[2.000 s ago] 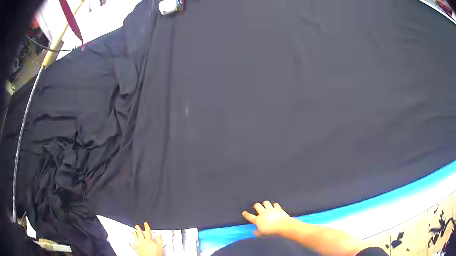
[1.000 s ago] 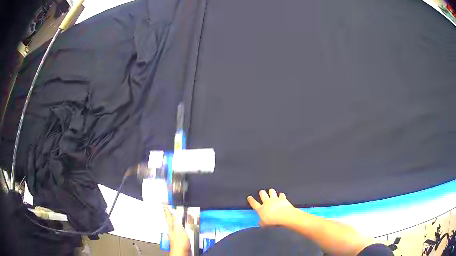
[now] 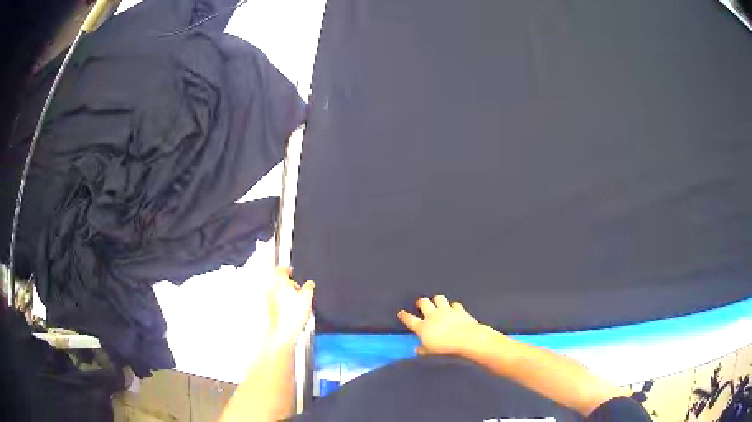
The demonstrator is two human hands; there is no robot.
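Observation:
The black fabric ply (image 3: pixel 511 173) lies wide and mostly smooth from the rail to the right. A blue fabric strip (image 3: pixel 363 346) shows along its near edge. My right hand (image 3: pixel 444 325) rests palm down on the black ply near that edge, fingers spread. My left hand (image 3: pixel 290 307) is at the near part of the pale end rail (image 3: pixel 289 181), beside the ply's left edge. Its fingers are bent, and whether they grip the rail cannot be told. The black supply cloth (image 3: pixel 140 181) lies crumpled left of the rail, apart from the ply.
White table top (image 3: pixel 214 317) shows between the supply cloth and the rail. A thin curved-looking pole (image 3: pixel 37 140) runs along the far left. Tiled floor (image 3: pixel 177 396) shows at the bottom left. Dark scraps (image 3: pixel 716 396) lie on the floor at the bottom right.
The white and blue cutter seen near my left hand is out of view. The supply cloth is now separate and shifted left, baring rail and table. My left hand has moved up along the rail.

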